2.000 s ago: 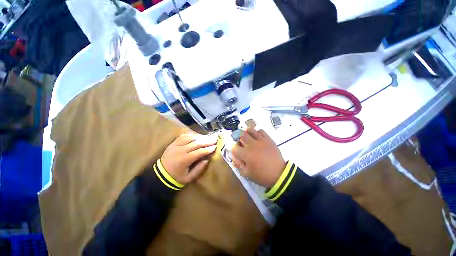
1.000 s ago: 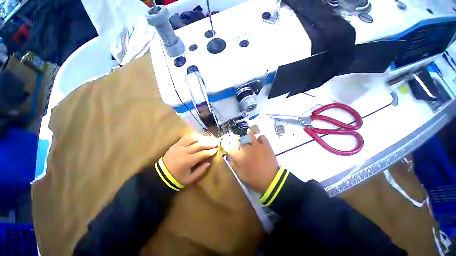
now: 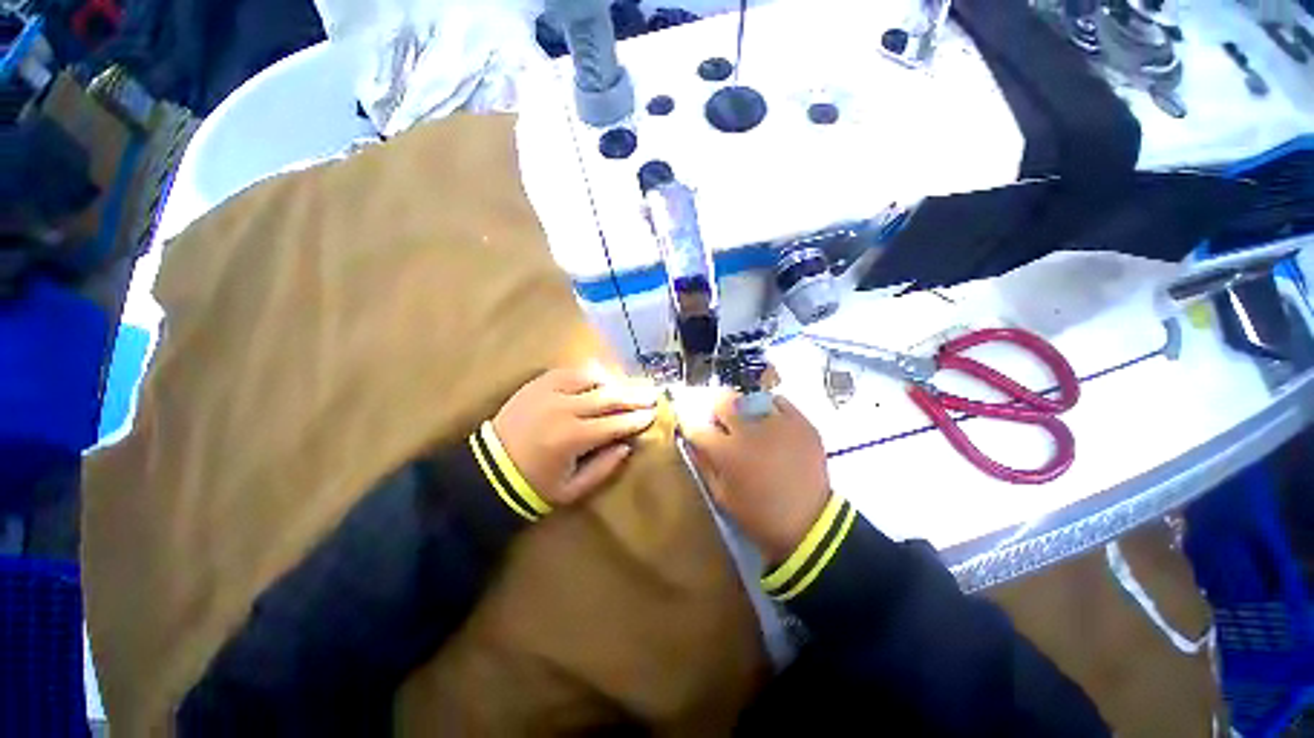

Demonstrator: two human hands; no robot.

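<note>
A large brown garment panel (image 3: 346,303) spreads left of the needle area and down over the table's front. A white edging strip (image 3: 738,545) runs along its right edge. The white sewing machine head (image 3: 605,216) with a blue stripe stands above, its presser foot (image 3: 667,368) beside a bright light. My left hand (image 3: 569,437) lies on the panel left of the foot, fingertips near it, pressing the cloth. My right hand (image 3: 764,464) holds the panel's edge and white strip right of the foot. Its fingertips are washed out by the light.
Red-handled scissors (image 3: 994,404) lie right of my right hand. Black fabric strips (image 3: 1059,224) drape over the machine. A ruler (image 3: 1095,519) follows the front edge. More brown cloth (image 3: 1117,634) lies below it. White crumpled cloth (image 3: 440,65) is behind. Blue crates (image 3: 1251,613) stand at the sides.
The view has shifted, so the machine and scissors appear farther right. Both hands remain on the cloth at the presser foot, with little visible change in their hold.
</note>
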